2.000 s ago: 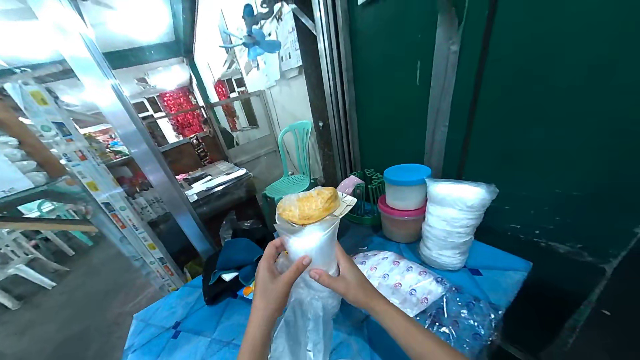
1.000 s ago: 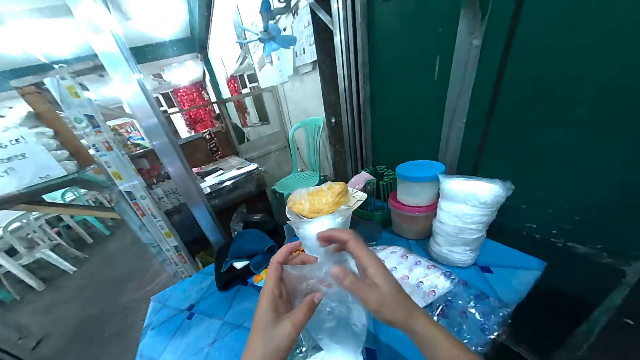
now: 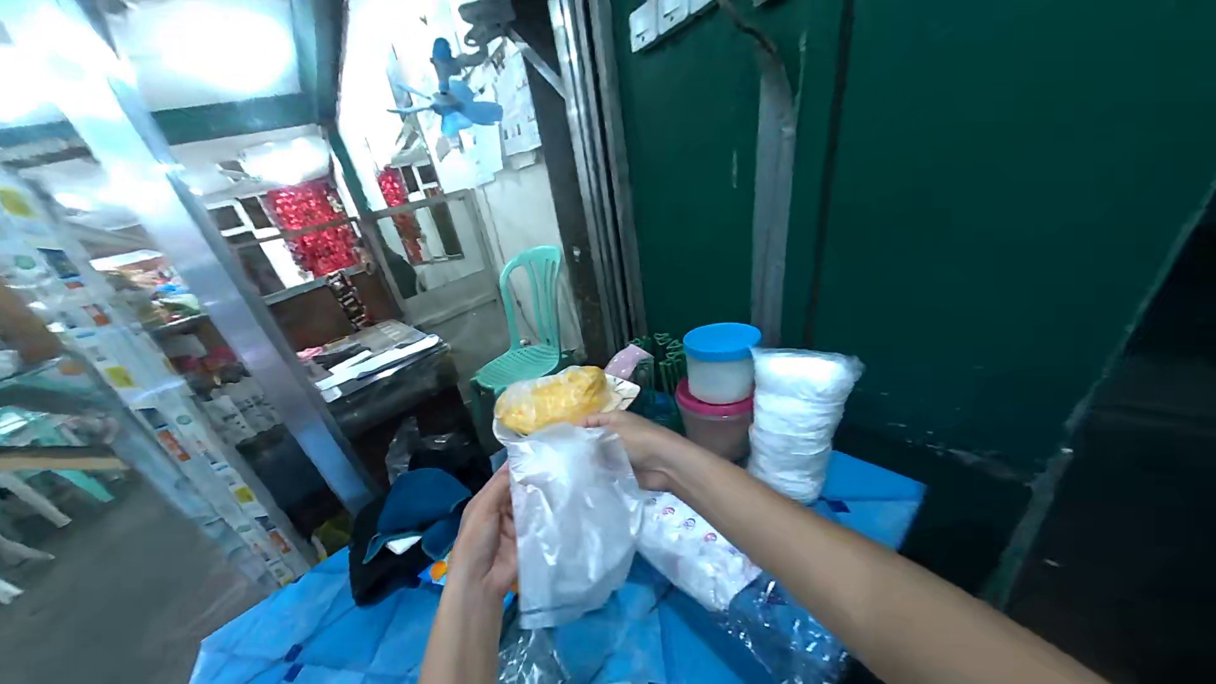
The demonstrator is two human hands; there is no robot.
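A translucent white plastic bag hangs between my hands, its closed end toward me. My left hand grips its left edge. My right hand is at its upper right edge, the fingertips partly hidden behind the plastic. Just beyond the bag lies a yellow item in clear plastic, on top of a pale container or stack whose lower part the bag hides. Right of my right hand, a tub with a blue lid stands on a tub with a pink lid.
A blue-covered table bears a dark blue cloth item, a tall wrapped white stack, a printed white pack and crumpled clear plastic. Behind stand a green plastic chair and a green wall. A metal post rises at left.
The bag, loose and crumpled below my hands before, is now raised and spread flat in front of the pale container. My right hand has moved up toward the yellow item.
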